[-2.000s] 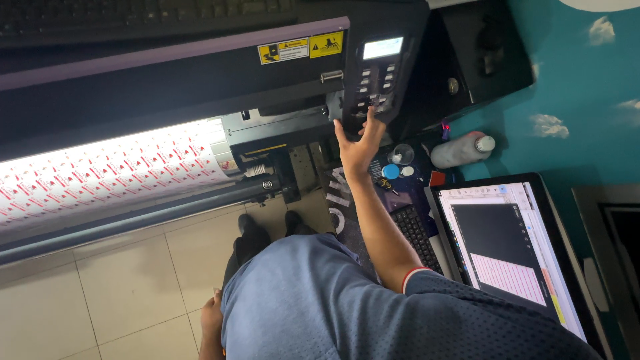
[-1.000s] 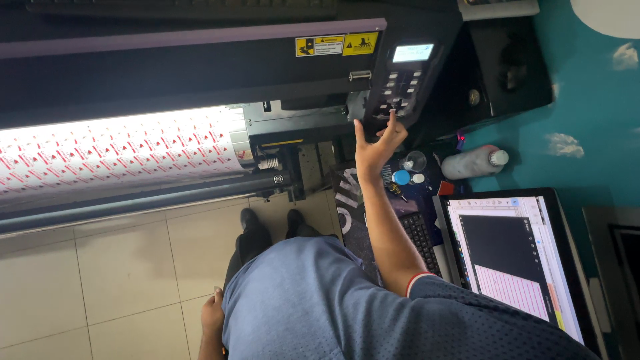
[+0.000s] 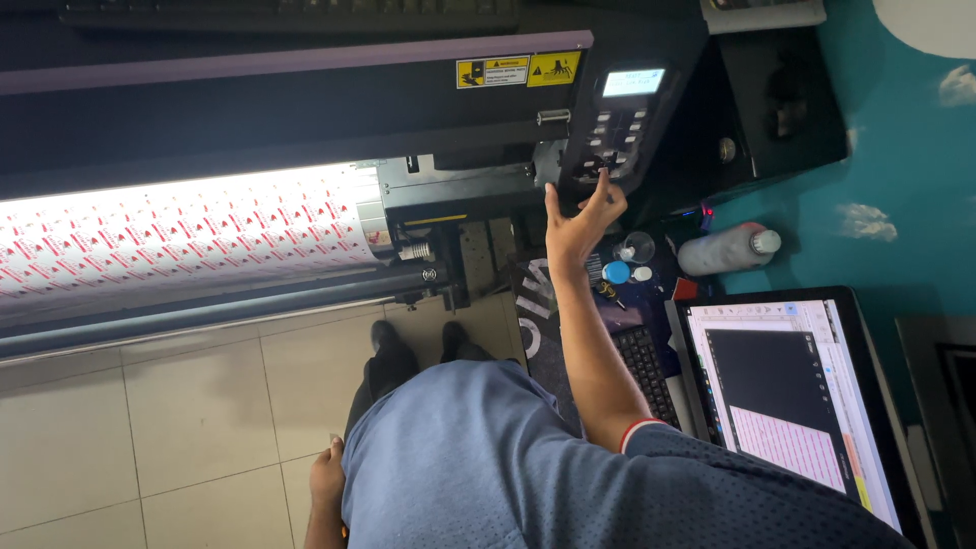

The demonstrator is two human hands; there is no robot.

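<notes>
My right hand (image 3: 583, 221) is raised at the control panel (image 3: 621, 126) of a wide-format printer, one fingertip at its lower buttons and the thumb spread apart. The panel's small display (image 3: 633, 82) is lit. Left of the hand, a sheet printed with a red pattern (image 3: 175, 229) lies over the printer's lit front. My left hand (image 3: 328, 469) hangs low beside my blue shirt, partly cut off from sight by my body; whether it holds anything is unclear.
A monitor (image 3: 865, 381) and a black keyboard (image 3: 648, 370) stand on the desk at right. Near my right forearm are a blue cap (image 3: 616, 272), a clear cup (image 3: 637, 248) and a grey bottle (image 3: 728, 249). A roller bar (image 3: 229, 297) runs along the printer's front above the tiled floor.
My right hand stays at the panel's lower buttons, its fingers shifting slightly. The view has moved a little. My left hand remains low at my side.
</notes>
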